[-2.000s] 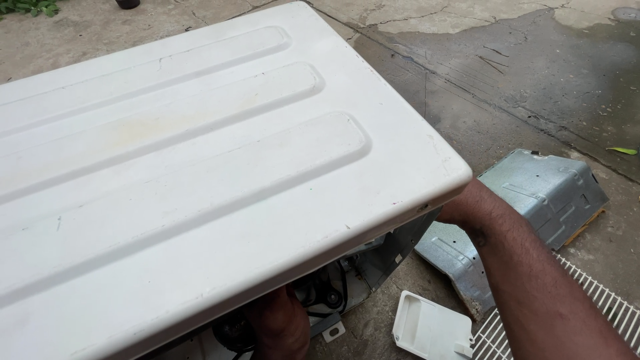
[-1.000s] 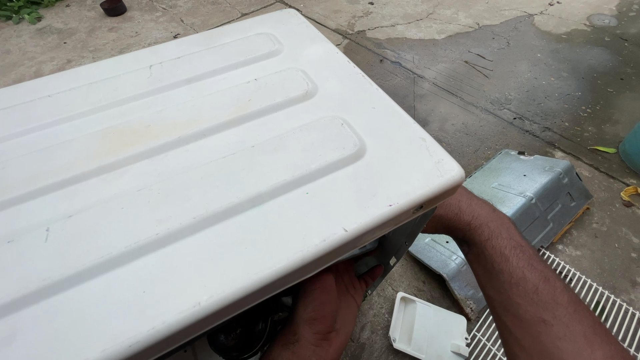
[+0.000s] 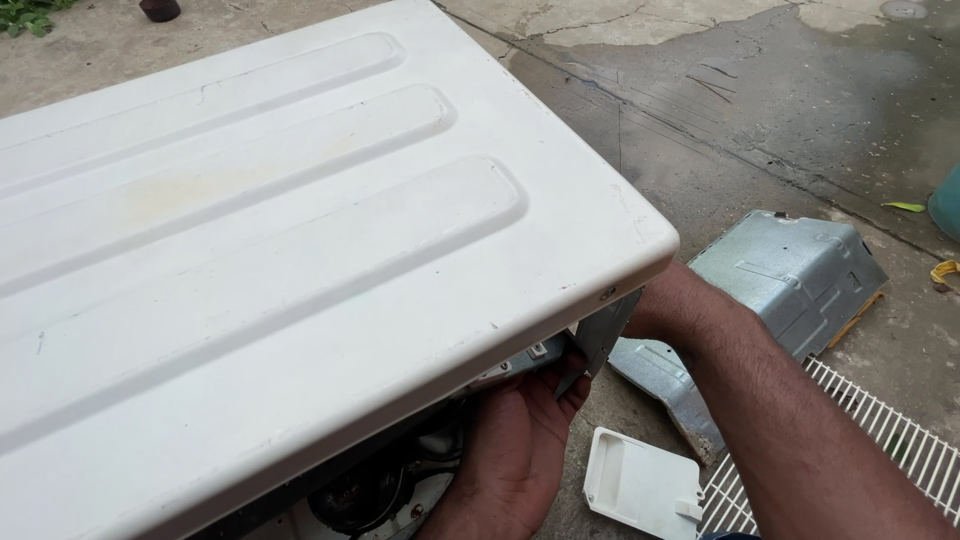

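A white ribbed metal side panel of an appliance cabinet fills the left and middle of the view. Below its near edge, my left hand is palm up, with its fingertips at the lower end of a grey metal strip by the cabinet's corner. Whether the fingers grip the strip or only touch it is not clear. My right hand is hidden behind the panel's right corner; only the wrist and forearm show. Under the panel, a black rounded component with dark tubing or cables sits partly in shadow.
A bent galvanized sheet-metal cover lies on the concrete floor at right. Nearer are a white wire rack and a small white plastic tray or cover. A teal object is at the right edge; a dark cup-like container stands at upper left.
My left hand has moved right and up along the opening, from beside the dark components to the metal strip at the corner. The right forearm stays beside the panel's corner.
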